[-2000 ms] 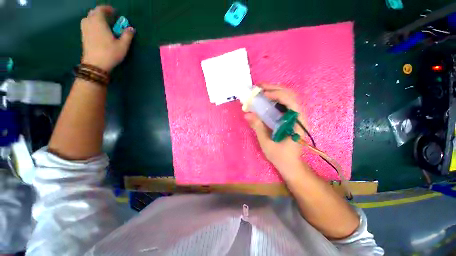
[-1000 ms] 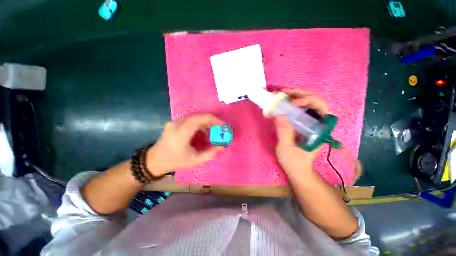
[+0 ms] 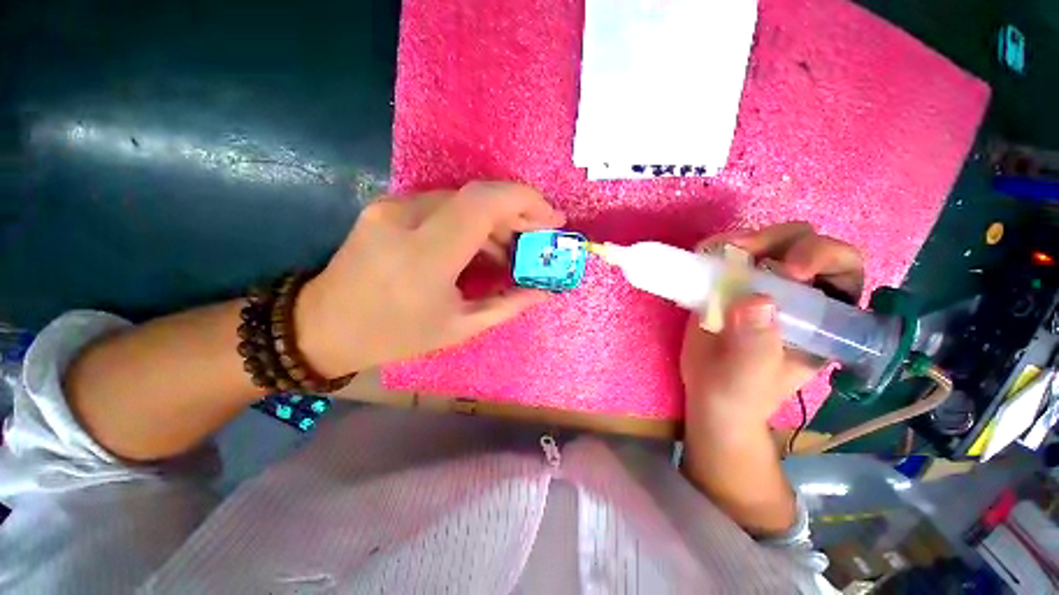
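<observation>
My left hand (image 3: 418, 273) holds a small teal device housing (image 3: 548, 260) between thumb and fingertips above the pink foam mat (image 3: 488, 360). My right hand (image 3: 761, 314) is wrapped around the dispensing syringe (image 3: 813, 316), which lies roughly level and points left. Its yellowish needle tip (image 3: 600, 248) is at the housing's upper right edge; whether it touches cannot be told. A dark green cap (image 3: 885, 345) sits on the syringe's rear, with a tan hose (image 3: 917, 401) behind it. White wiping paper (image 3: 668, 87) with dark dabs along its near edge lies on the mat.
Another teal housing (image 3: 1011, 49) lies at the far right on the green bench. A black box with a red light (image 3: 1022, 273) stands at right. A brown strip (image 3: 557, 418) runs along the mat's near edge. Part of the parts tray (image 3: 290, 409) shows below my left wrist.
My left hand first picked up a housing at the far left, then brought it over the mat and now to the needle. The syringe has left the paper's edge. The view has turned and moved closer.
</observation>
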